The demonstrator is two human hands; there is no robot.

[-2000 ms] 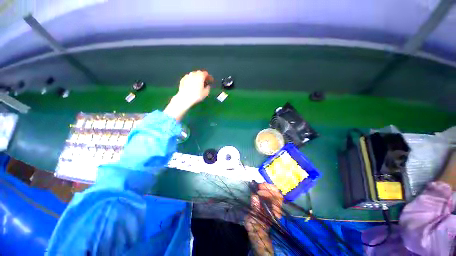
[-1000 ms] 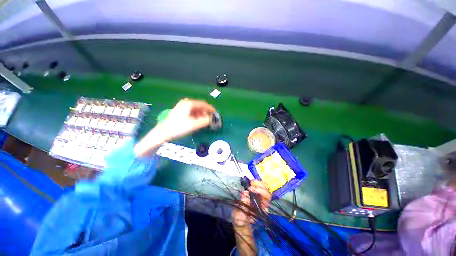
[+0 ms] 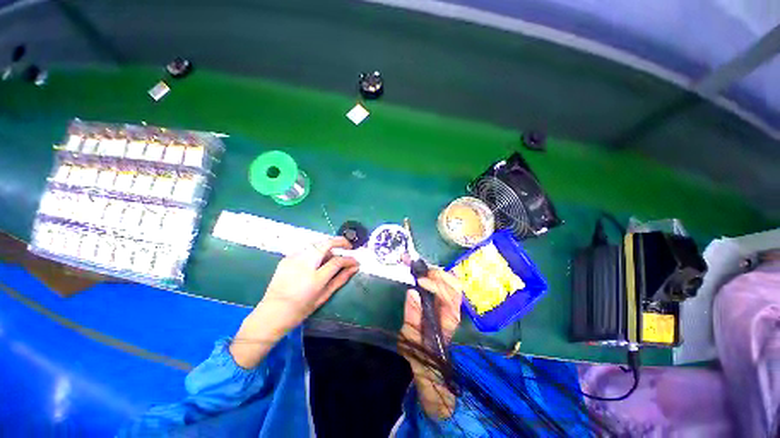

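Note:
My right hand (image 3: 434, 312) grips the dark soldering iron (image 3: 428, 301), its tip pointing up beside the white round holder (image 3: 377, 250). A round unit with a speckled face (image 3: 392, 244) sits in the holder. My left hand (image 3: 299, 287) lies over the white strip (image 3: 265, 233), fingertips close together just left of the holder. Whether they pinch something is too small to tell. A small black round piece (image 3: 351, 233) lies just beyond those fingertips. The green solder spool (image 3: 274, 173) stands on the bench to the left.
The blue bin of yellow pieces (image 3: 539, 287), tan-filled jar (image 3: 466, 221) and black fan (image 3: 532, 195) are right of the holder. The soldering station (image 3: 599, 295) is farther right, beside a pink sleeve (image 3: 748, 325). A cell tray (image 3: 128, 204) lies left. Black units (image 3: 370, 84) with white cells (image 3: 357, 113) lie behind.
My left hand has come back from the far side of the bench to the holder, uncovering the green spool. The holder now has a speckled unit in it. My right hand keeps the iron.

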